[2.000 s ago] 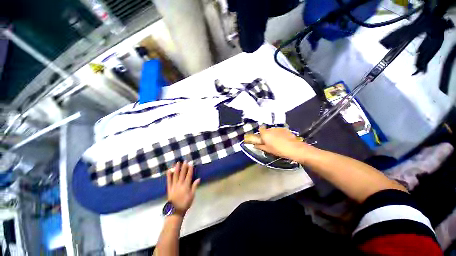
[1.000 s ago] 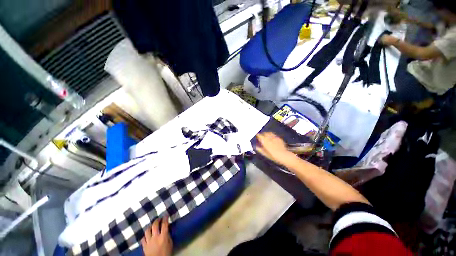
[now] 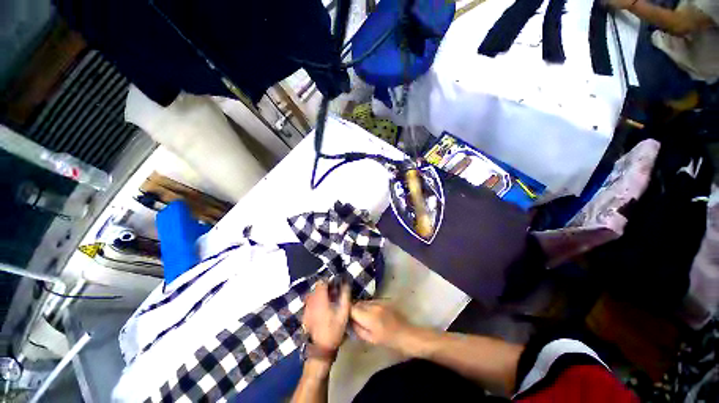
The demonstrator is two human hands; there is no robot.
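The checked garment (image 3: 236, 342) lies on the navy pressing board (image 3: 276, 386), its white inner side (image 3: 213, 303) up and a black-and-white checked band along the near edge. A dark patch (image 3: 302, 264) shows near its right end, beside a bunched checked part (image 3: 351, 240). My left hand (image 3: 325, 313) and my right hand (image 3: 374, 321) are close together at the garment's right end, fingers pinching its checked edge; the fingertips are blurred. The steam iron (image 3: 418, 201) rests apart from my hands on the dark pad (image 3: 481, 236), tan handle up.
A blue upright block (image 3: 180, 236) stands behind the board. A yellow-and-blue booklet (image 3: 473, 169) lies behind the pad. Dark cables (image 3: 319, 130) hang to the iron. At the upper right, a person's arm (image 3: 662, 16) is by a white table (image 3: 536, 94) with black strips.
My right hand has left the iron, which now stands on the pad, and moved to the garment. My left hand has moved right along the checked band. The bunched checked part is spread wider.
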